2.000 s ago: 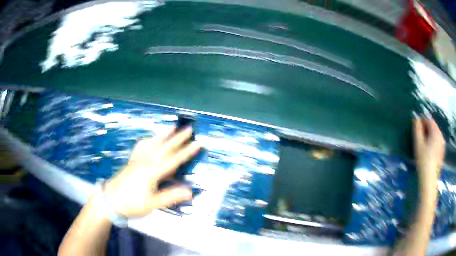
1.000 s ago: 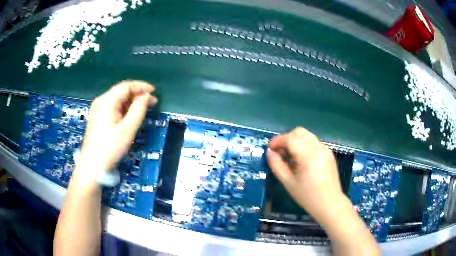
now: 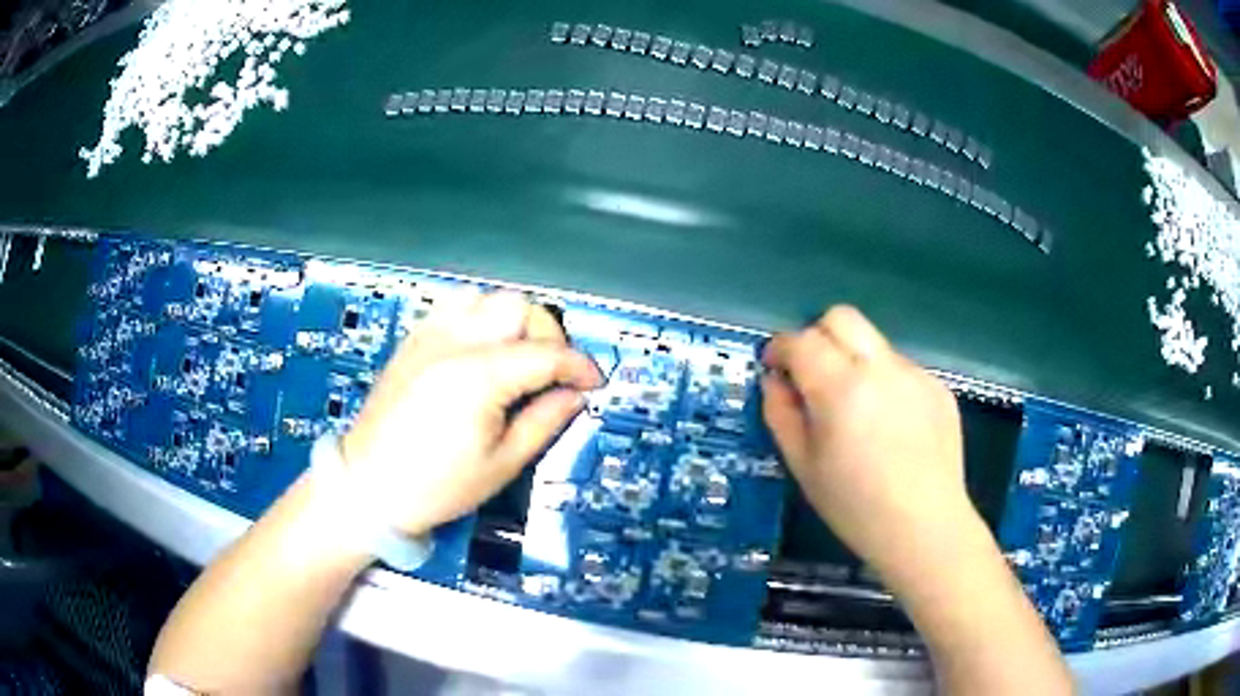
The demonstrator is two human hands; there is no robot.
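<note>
A blue PCB panel (image 3: pixel 639 469) with small dark and pale parts lies on the conveyor in front of me. My left hand (image 3: pixel 456 415), a pale band at its wrist, has thumb and forefinger pinched over this panel's upper left part. My right hand (image 3: pixel 877 442) is pinched at the panel's upper right edge. Anything between the fingertips of either hand is too small or hidden to tell. Another wide blue panel (image 3: pixel 204 367) lies to the left, partly under my left hand and forearm.
Silvery metal-cased components (image 3: pixel 694 117) stand in long rows on the green surface (image 3: pixel 476 190). Loose white connectors (image 3: pixel 204 82) are piled far left, with more far right (image 3: pixel 1197 245). Another blue panel (image 3: pixel 1074 524) lies right. A conveyor rail (image 3: pixel 544 632) runs nearest me. A red box (image 3: pixel 1156 61) is top right.
My left hand has moved from the green surface's near edge right and down over the middle panel. My right hand came earlier from the right pile and stays at the panel's right edge.
</note>
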